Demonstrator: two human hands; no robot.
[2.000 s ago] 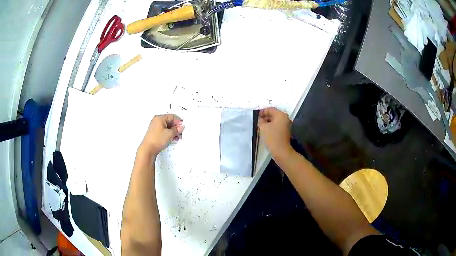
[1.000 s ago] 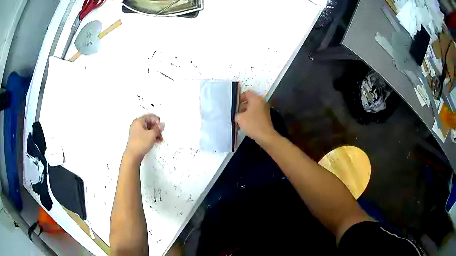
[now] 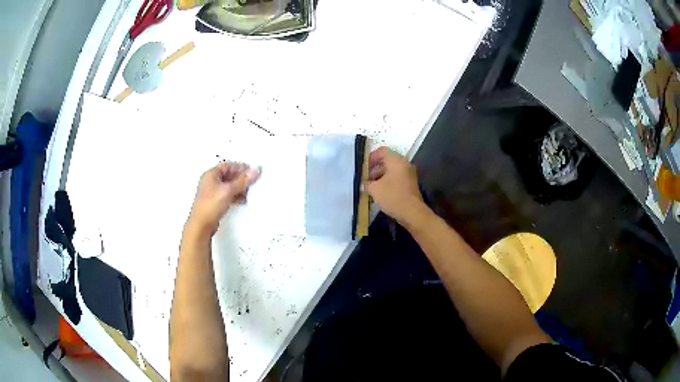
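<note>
A pale grey-white interfaced fabric piece [image 3: 329, 186] with a narrow dark edge lies flat on the white table near its front edge. A tan card template [image 3: 364, 213] shows as a narrow strip along the dark edge, mostly hidden by the fabric. My right hand [image 3: 389, 179] pinches the tan card at its right side. My left hand [image 3: 227, 186] is over the table, left of the fabric and apart from it. Its fingertips are close together; whether they hold anything small cannot be told.
The iron [image 3: 257, 15] is cut off at the top edge. Red-handled scissors [image 3: 149, 16] and a grey template [image 3: 143, 67] on a tan strip lie at far left. Stacked dark pieces [image 3: 106, 295] are at lower left. A round stool [image 3: 522, 268] stands right, below the table.
The view has shifted, cutting off more of the iron. My right hand has moved from the fabric's upper corner down its right side. More of the tan card shows beside the dark edge.
</note>
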